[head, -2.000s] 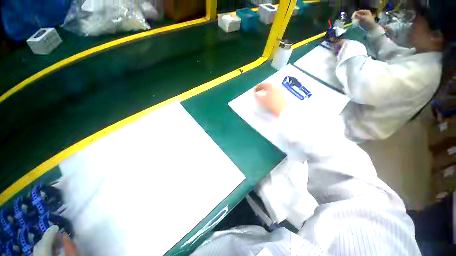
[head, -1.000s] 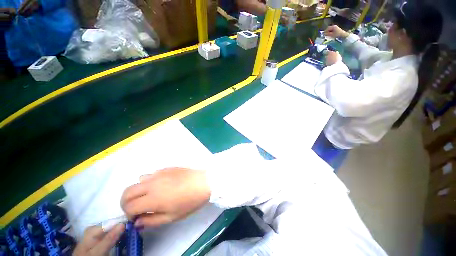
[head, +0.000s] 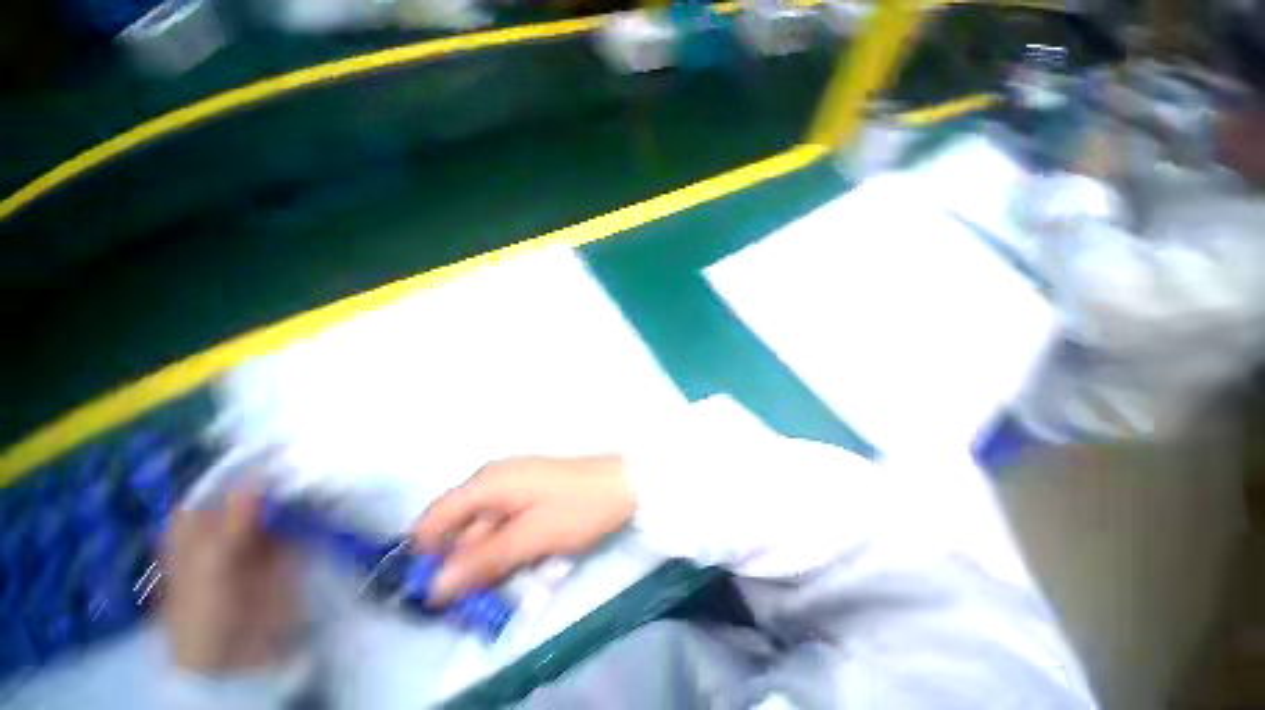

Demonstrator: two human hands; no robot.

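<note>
A blue wristwatch (head: 333,533) is stretched out between my two hands over the near left of the white work sheet (head: 472,347); the view is blurred. My left hand (head: 233,576) holds its left end. My right hand (head: 520,524) has its thumb and fingers on the dark case, and blue strap shows below the fingers. Finished blue watches (head: 70,555) stand packed together at the far left, blurred.
A dark green conveyor (head: 416,180) edged in yellow runs behind the sheet. Another white sheet (head: 888,305) lies to the right on the green bench (head: 666,305). A person in white (head: 1179,291) sits at the right. White boxes (head: 638,45) are at the back.
One second ago the watch hung upright at my fingertips; now it is spread sideways, with my right hand farther right and my left hand higher. The whole view has shifted and blurred.
</note>
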